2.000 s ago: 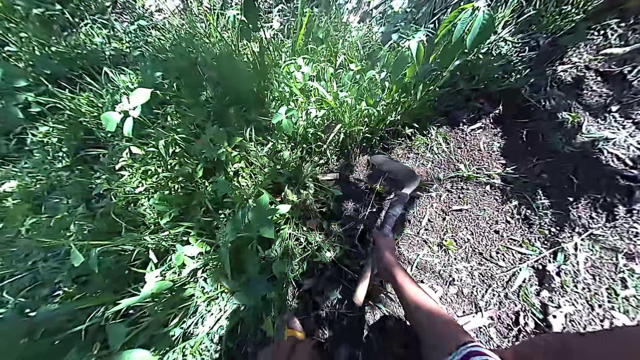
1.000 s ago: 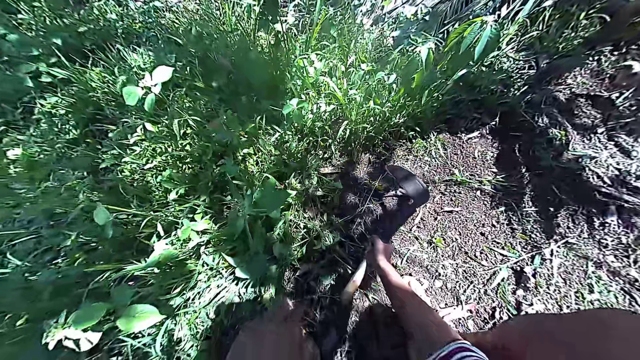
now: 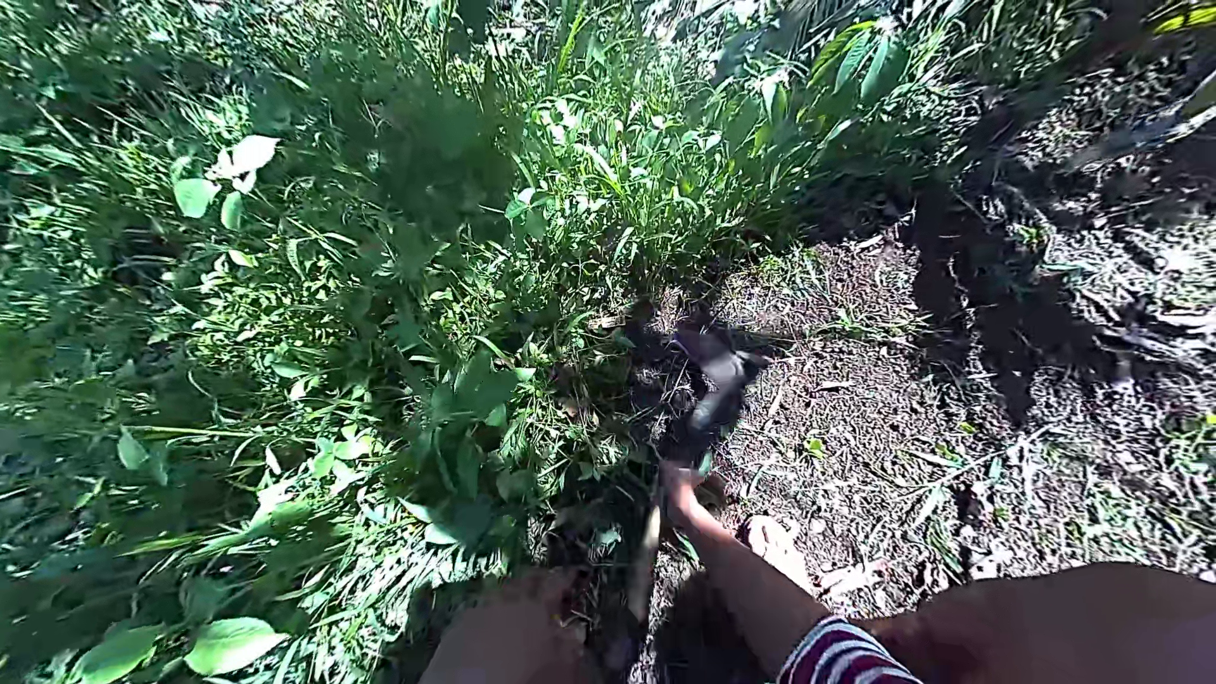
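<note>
Low at the centre, my right hand [image 3: 680, 486] is closed around a short wooden-handled digging tool, apparently a hand hoe [image 3: 646, 560]. Its dark metal head [image 3: 722, 370] is blurred and lies over shaded soil [image 3: 655, 375] at the edge of the grass [image 3: 608, 199]. The pale handle runs down from my hand toward the bottom edge. A striped cuff [image 3: 841, 655] is around my right forearm. I cannot make out my left hand; a blurred, skin-coloured shape [image 3: 513, 632], perhaps a knee, is at the bottom centre-left.
Dense grass and broad-leaved weeds [image 3: 332, 313] cover the left and upper middle. Bare crumbly soil [image 3: 836, 437] with dry stems spreads on the right. Part of a bare foot [image 3: 774, 546] shows beside my forearm, and a bent leg [image 3: 1045, 617] fills the lower right corner.
The tool's head has changed angle between frames and is now farther left than one second ago, with my right hand still around the tool.
</note>
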